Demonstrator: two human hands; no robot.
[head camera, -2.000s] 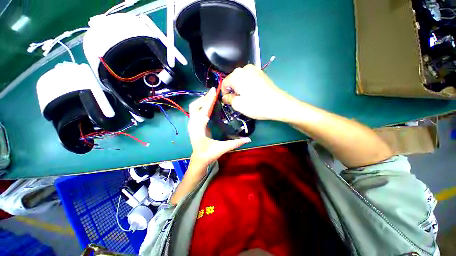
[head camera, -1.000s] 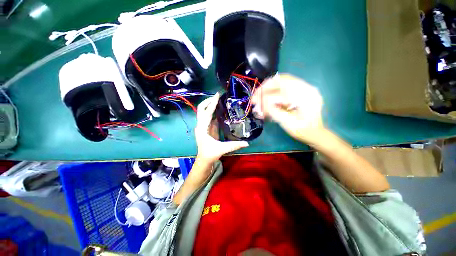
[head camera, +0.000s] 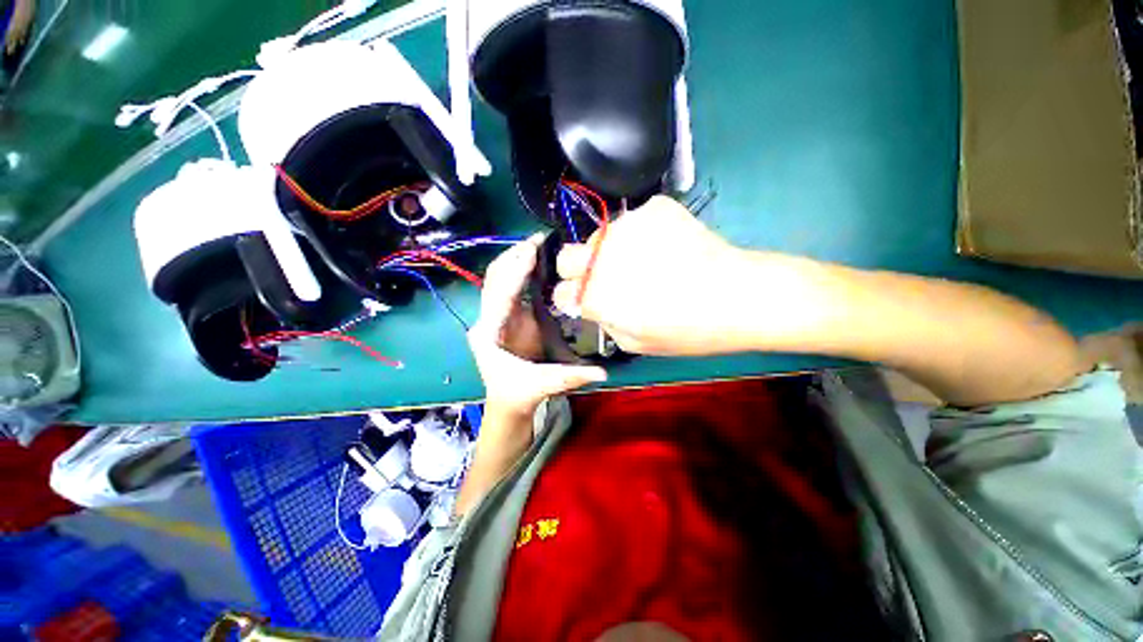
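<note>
My left hand (head camera: 508, 332) holds the black lens module shell (head camera: 548, 329) at the bench edge, fingers on its left side and thumb along its near rim. My right hand (head camera: 652, 282) is over the shell, fingertips down at its inside, by a red lead (head camera: 594, 251). It hides most of the circuit board; whether the fingers pinch a wire is hard to tell. The red, blue and white wires run from the camera housing (head camera: 614, 94), a white shell with a glossy black inner cover, lying just beyond my hands.
Two more white housings (head camera: 305, 107) (head camera: 188, 216) with loose wires lie to the left on the green bench (head camera: 802, 138). A cardboard box (head camera: 1047, 138) is at the right. A blue crate (head camera: 282, 502) with white camera parts is below the bench. A small fan (head camera: 25, 351) is at far left.
My right hand was raised and blurred right of the shell one second ago; it is now down over it. The nearest housing's black cover appears rotated. My left hand keeps its hold.
</note>
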